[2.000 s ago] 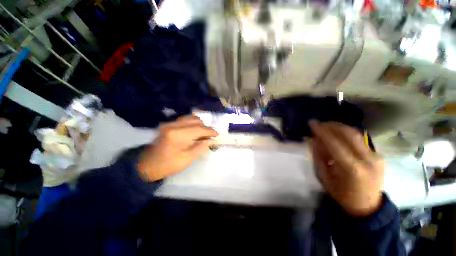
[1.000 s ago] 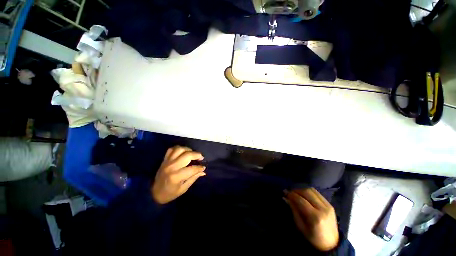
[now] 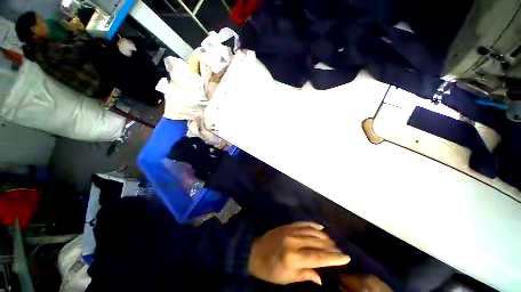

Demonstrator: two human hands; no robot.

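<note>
My left hand (image 3: 297, 254) is in front of the table edge at lower centre, over dark cloth, fingers loosely bent, with nothing clearly in it. My right hand (image 3: 365, 282) is mostly cut off by the bottom edge beside it; its grip cannot be seen. A dark navy strip (image 3: 440, 124) lies flat on the machine bed, in front of the presser foot (image 3: 441, 93). The cream sewing machine head (image 3: 488, 43) is at upper right. A large heap of navy garment pieces (image 3: 354, 34) lies left of and behind it.
The white table (image 3: 320, 137) runs diagonally. A whitish offcut bundle (image 3: 191, 85) hangs at its left end above a blue bin (image 3: 171, 171) holding dark cloth. A person (image 3: 63, 54) and a large white sack (image 3: 63, 105) are at upper left.
The view has swung left, so the machine now sits far right and a person appears. My hands are now close together below the table edge. The shears and phone are out of view.
</note>
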